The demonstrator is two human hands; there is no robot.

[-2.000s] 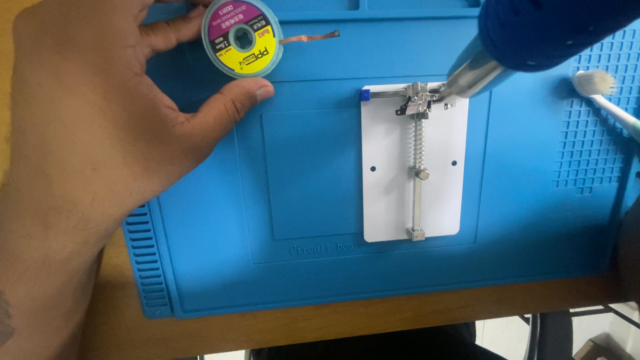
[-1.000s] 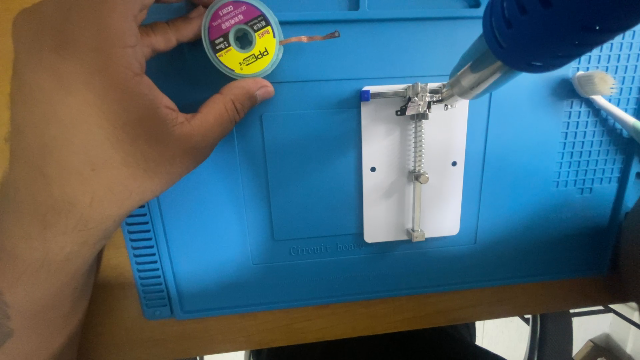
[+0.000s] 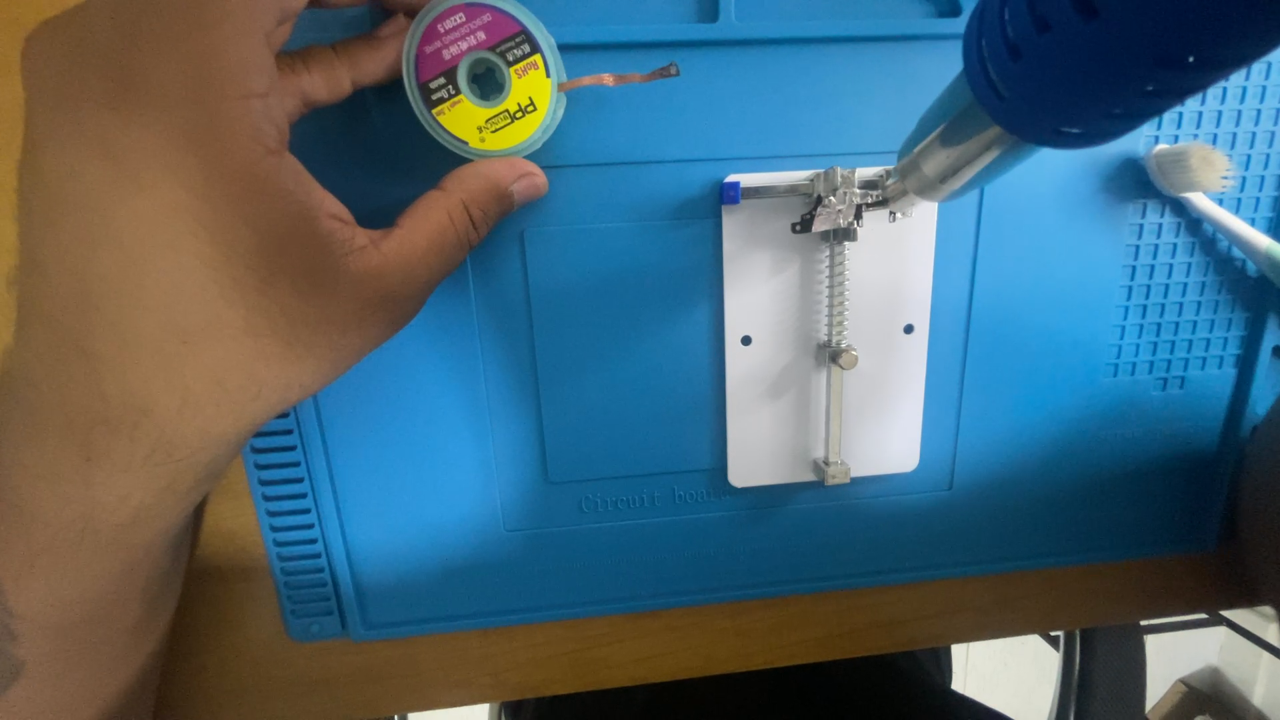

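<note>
My left hand is at the upper left, its fingers around the far side of a spool of desoldering wire, the thumb apart below it. A short copper braid end with a dark tip sticks out to the right. On the blue mat, a white board holder with a metal clamp and spring grips a small foil-covered part at its top. The metal nozzle of a blue hot-air gun points at this part from the upper right, very near it. My right hand is out of view; what holds the gun is hidden.
A blue silicone work mat lies on a wooden table. A white-bristled brush lies at the right over the mat's grid of small pockets. Dark, blurred shapes stand at the right edge and below the table edge.
The hot-air gun's nozzle has shifted slightly about the foil-covered part. My left hand and the spool have stayed in place.
</note>
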